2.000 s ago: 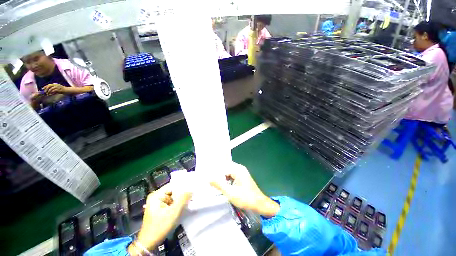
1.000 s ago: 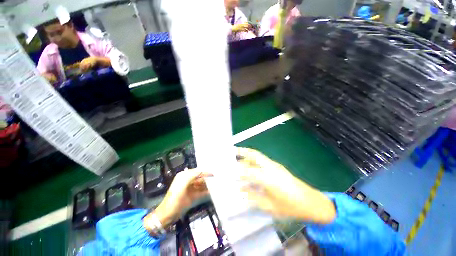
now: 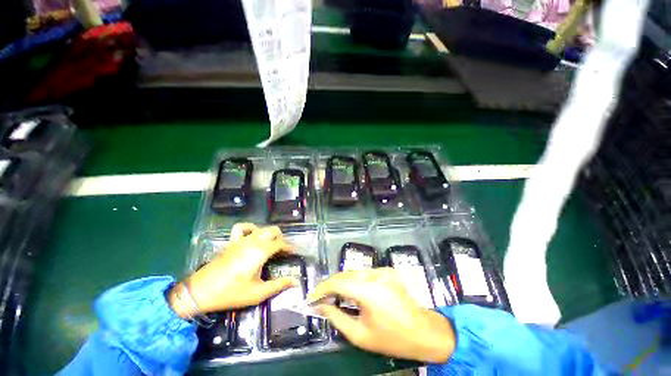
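Note:
A phone unit (image 3: 285, 328) lies in the near row of a clear blister tray (image 3: 335, 228). A small white label (image 3: 292, 298) is over its middle; whether it touches the unit cannot be told. My right hand (image 3: 382, 312) pinches the label's right side at the fingertips. My left hand (image 3: 239, 273) is at the unit's upper left, thumb against the label's left edge, fingers spread; its grip is unclear. Near-row units at the right carry white labels, such as one unit (image 3: 469, 273). Far-row units (image 3: 287, 194) show grey-green recesses. My left hand partly covers a near-left unit.
A printed label strip (image 3: 283, 66) hangs beyond the tray. A plain white strip (image 3: 563, 158) hangs at the right. Dark stacked trays (image 3: 629, 198) stand at the right edge, another tray (image 3: 37, 158) at the left. The green bench (image 3: 125, 242) has a white stripe. Pink clothing shows at the top.
The view has turned down and left onto the tray. My hands have left the white strip, which now hangs at the right, and are low over a unit with a small label.

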